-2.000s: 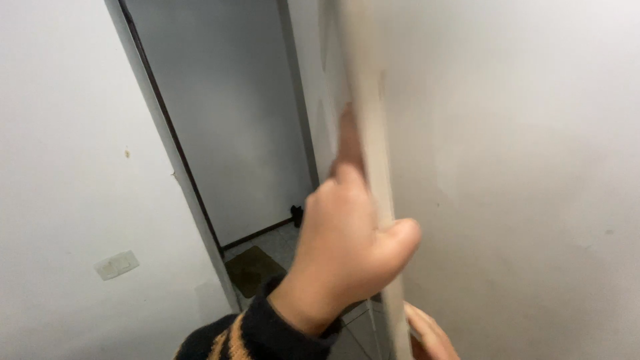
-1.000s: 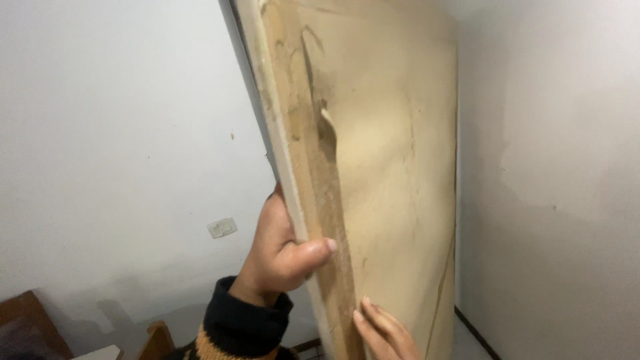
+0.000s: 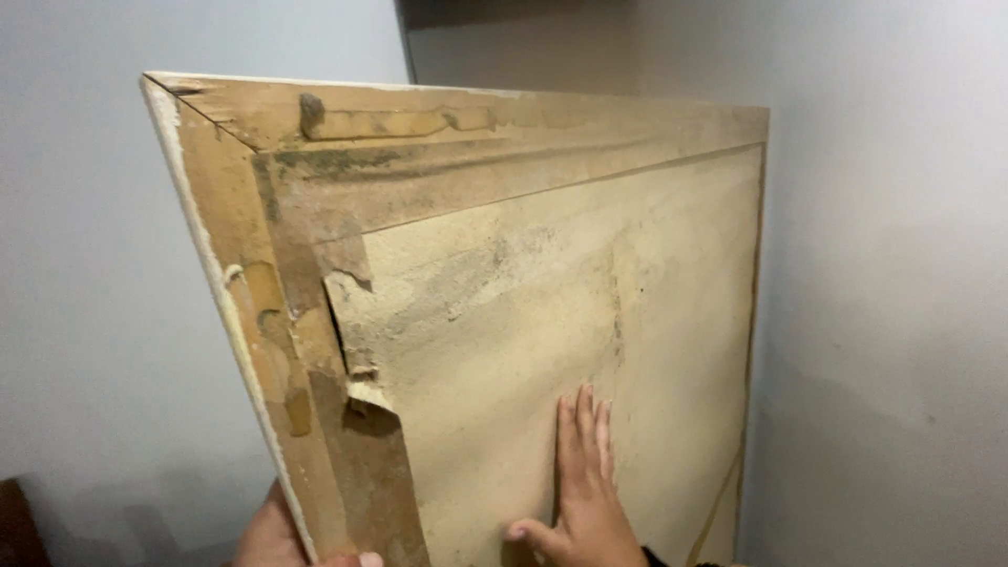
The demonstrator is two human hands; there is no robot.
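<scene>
A large framed panel (image 3: 504, 315) stands tilted before me, its worn back towards me. The backing paper is torn at the left, and old tape and dark stains mark the wooden frame (image 3: 228, 189). At the bottom left, my left hand (image 3: 276, 535) grips the frame's left edge, the thumb on the back face and part of the hand cut off by the view. My right hand (image 3: 587, 488) lies on the backing paper with its fingers spread, holding nothing.
Pale walls stand to the left (image 3: 102, 236) and right (image 3: 890, 276) of the panel. A dark brown object (image 3: 20, 524) shows at the lower left corner. Behind the panel's top edge is a darker recess (image 3: 520, 47).
The panel has turned from nearly edge-on to show its whole upper back. My right hand has moved from beside the frame's edge onto the backing paper. My left hand still holds the edge.
</scene>
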